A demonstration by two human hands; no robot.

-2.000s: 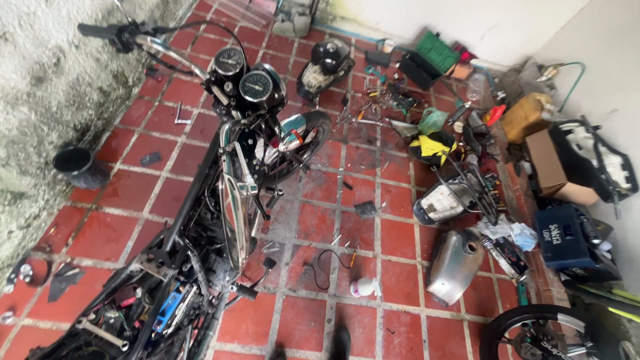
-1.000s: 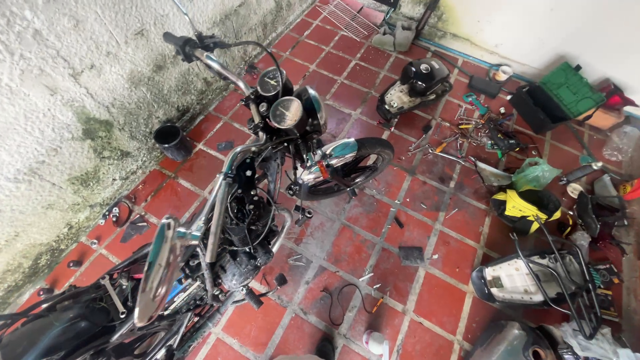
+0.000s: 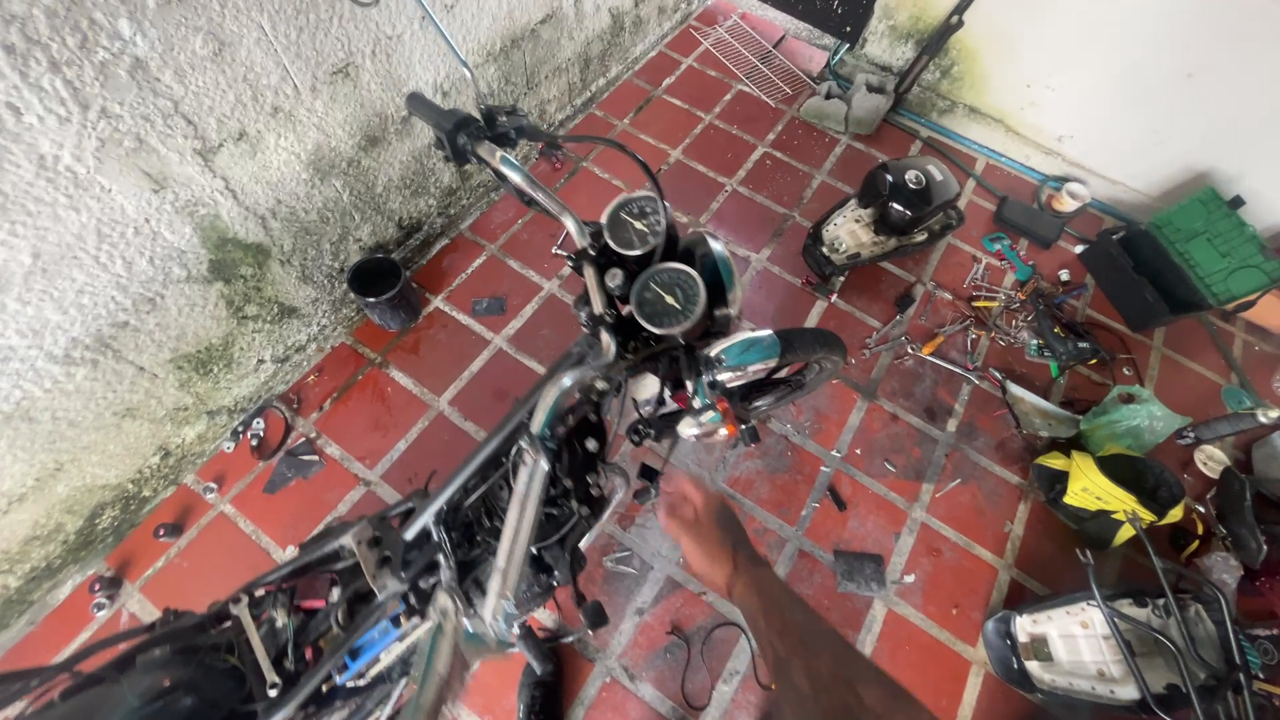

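Note:
A partly stripped motorcycle [image 3: 520, 500] stands diagonally across the left and middle, its tank off and its frame, wiring and engine exposed. Two round gauges [image 3: 668, 298] sit near the handlebar [image 3: 530, 190], and the front wheel [image 3: 810, 370] is turned to the right. My right hand [image 3: 700, 530] reaches in from the lower right, beside the engine. It is blurred, and whether it touches anything or holds something small is unclear. A combination wrench [image 3: 257, 648] rests on the rear part of the frame. My left hand is out of view.
A black bucket [image 3: 383, 292] stands by the rough wall. On the tiles at right are scattered hand tools [image 3: 1000, 310], an open green-lidded case [image 3: 1210, 245], a yellow and black bag [image 3: 1105, 495] and a seat with its underside up [image 3: 1090, 650]. Another black part [image 3: 890, 215] lies upper right.
My right hand and forearm have come into view from the lower right, beside the engine. The view has swung left since two seconds ago.

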